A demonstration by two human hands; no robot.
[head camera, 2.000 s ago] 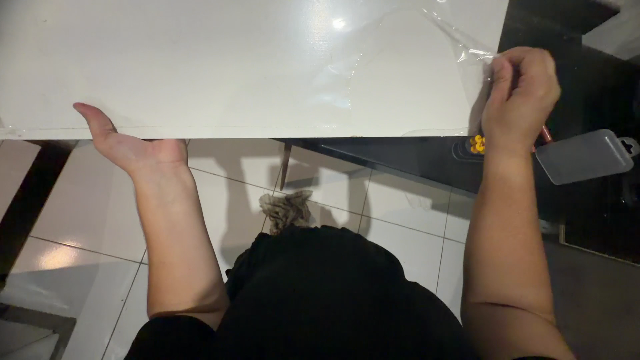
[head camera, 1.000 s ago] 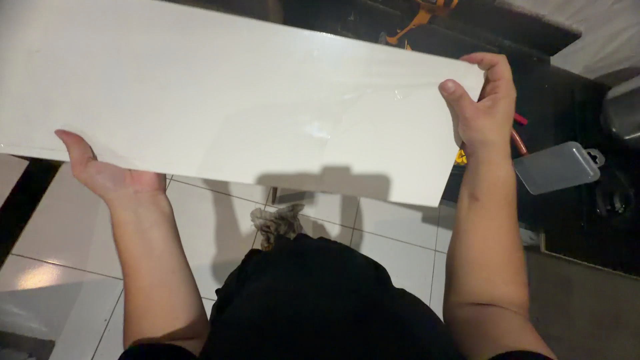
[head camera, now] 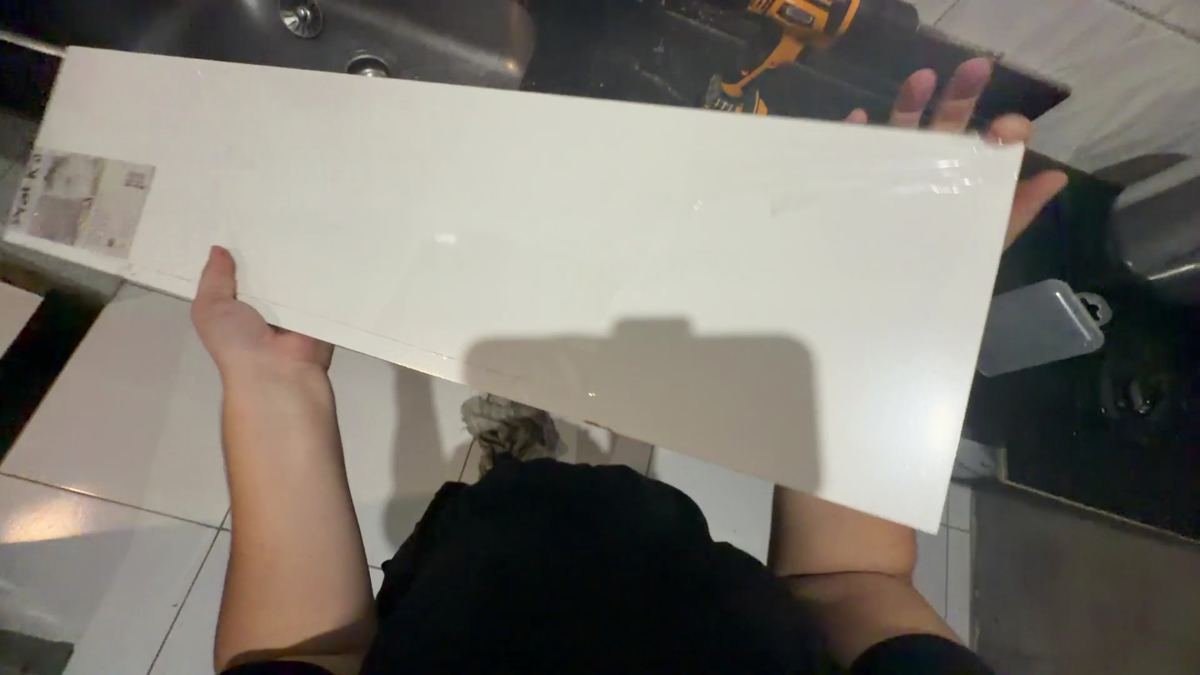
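A long white board (head camera: 562, 216), partly covered in clear plastic film, spans most of the head view, with a printed label (head camera: 84, 202) at its left end. My left hand (head camera: 258, 323) grips the near long edge toward the left, its thumb on top and its fingers hidden beneath. Under the right end, my right hand (head camera: 975, 127) supports the board; its spread fingertips show past the far edge and its thumb past the short edge, while the palm is hidden. The camera's shadow falls on the near right part.
Beyond the board lie a dark sink (head camera: 450, 37) with drains and a yellow and black cordless drill (head camera: 787, 37). A clear plastic case (head camera: 1041, 328) and a metal pot (head camera: 1162, 220) are on the dark counter at right. A crumpled cloth (head camera: 511, 427) lies on the tiled floor.
The board's right end has come up and now hides my right forearm. My right hand has gone from gripping the right end to underneath it. The drill and sink have come into fuller view.
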